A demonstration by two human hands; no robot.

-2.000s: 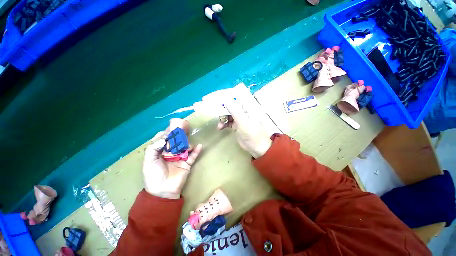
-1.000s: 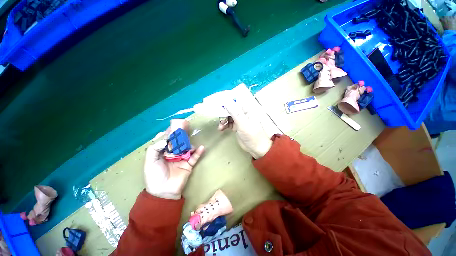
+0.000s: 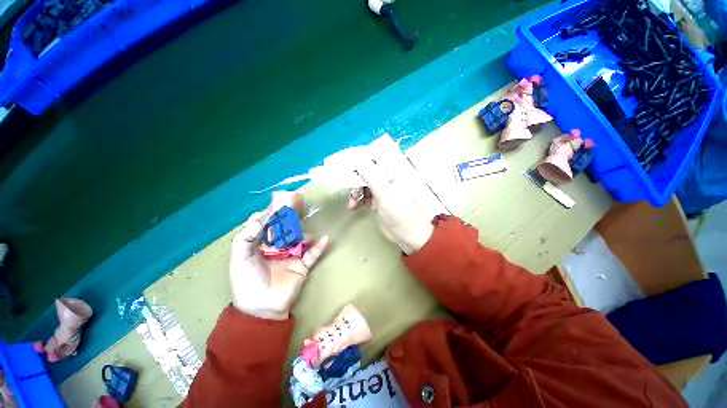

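Note:
My left hand (image 3: 267, 275) holds a peach figurine body, mostly hidden by the fingers, with a dark blue checked handbag piece (image 3: 284, 228) and coral-pink trim (image 3: 285, 252) showing on top. My right hand (image 3: 394, 211) is to the right, apart from the figurine, with its fingers curled. A small dark brownish spot shows at its fingertips; whether it holds anything is unclear against the bright white patch behind. Another peach body (image 3: 343, 331) with pink and blue parts lies near my waist, beside a crumpled wipe (image 3: 307, 381).
Bodies with handbags (image 3: 522, 115) stand by the blue bin (image 3: 650, 190) of black parts. A blue-and-white label (image 3: 480, 167) and a small knife (image 3: 552, 190) lie on the cardboard (image 3: 518, 223). A loose handbag piece (image 3: 119, 382) is lower left. The green belt (image 3: 199, 111) runs beyond.
The black-and-white part on the belt has moved right and up toward the frame's top. Another dark part has appeared at the left edge. My hands have barely moved.

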